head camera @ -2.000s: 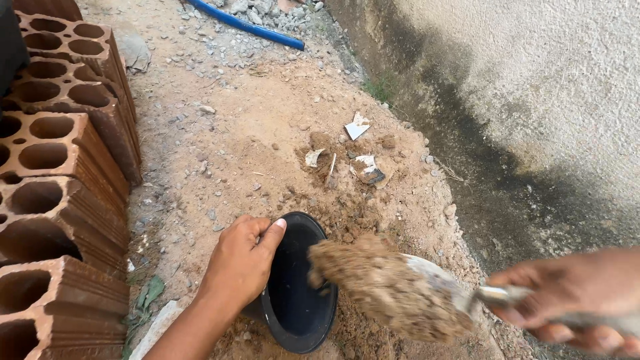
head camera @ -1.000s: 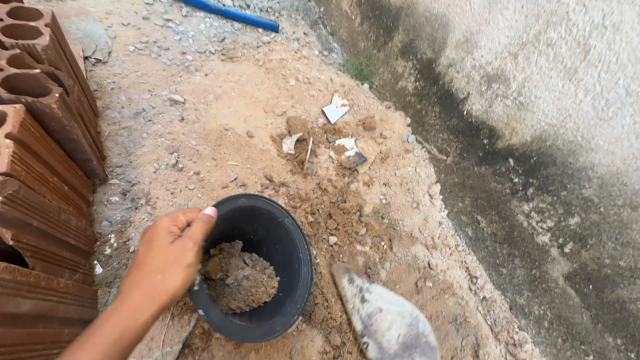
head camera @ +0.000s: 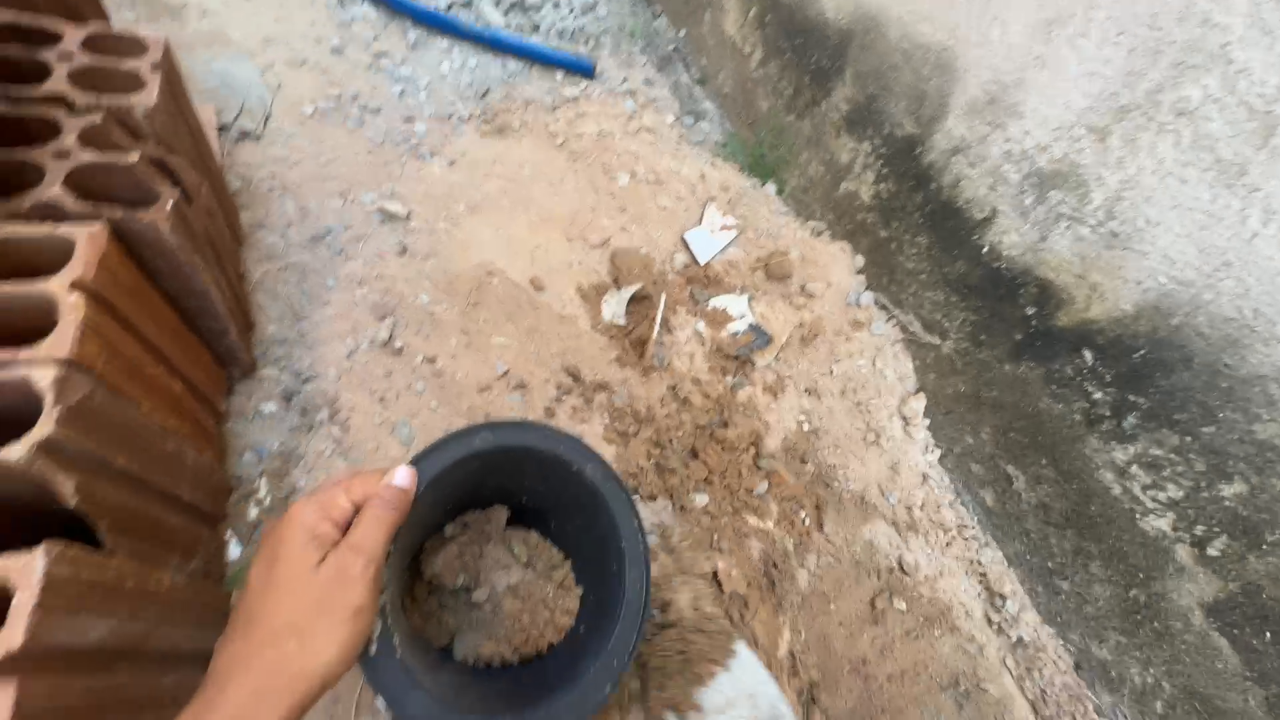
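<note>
My left hand (head camera: 315,575) grips the left rim of a black plastic bucket (head camera: 610,560), its thumb over the edge. The bucket's mouth faces up, and brown soil (head camera: 495,590) lies at its bottom. Just right of the bucket, at the bottom edge, the pale metal blade of a trowel (head camera: 745,685) shows, blurred, with loose soil on its left part. The trowel's handle and my right hand are out of view. Beyond the bucket, broken white shards (head camera: 712,238) lie on loosened dirt (head camera: 700,440).
Hollow clay bricks (head camera: 150,330) are stacked along the left side. A rough, stained wall (head camera: 1120,200) runs down the right. At the top, a blue pipe (head camera: 490,38) lies on gravel, and a small green plant (head camera: 757,152) grows near the wall's foot.
Two seconds ago my right hand held the trowel, heaped with soil, beside the bucket; that hand has since left the view. Soil now shows inside the bucket, whose mouth is more fully visible.
</note>
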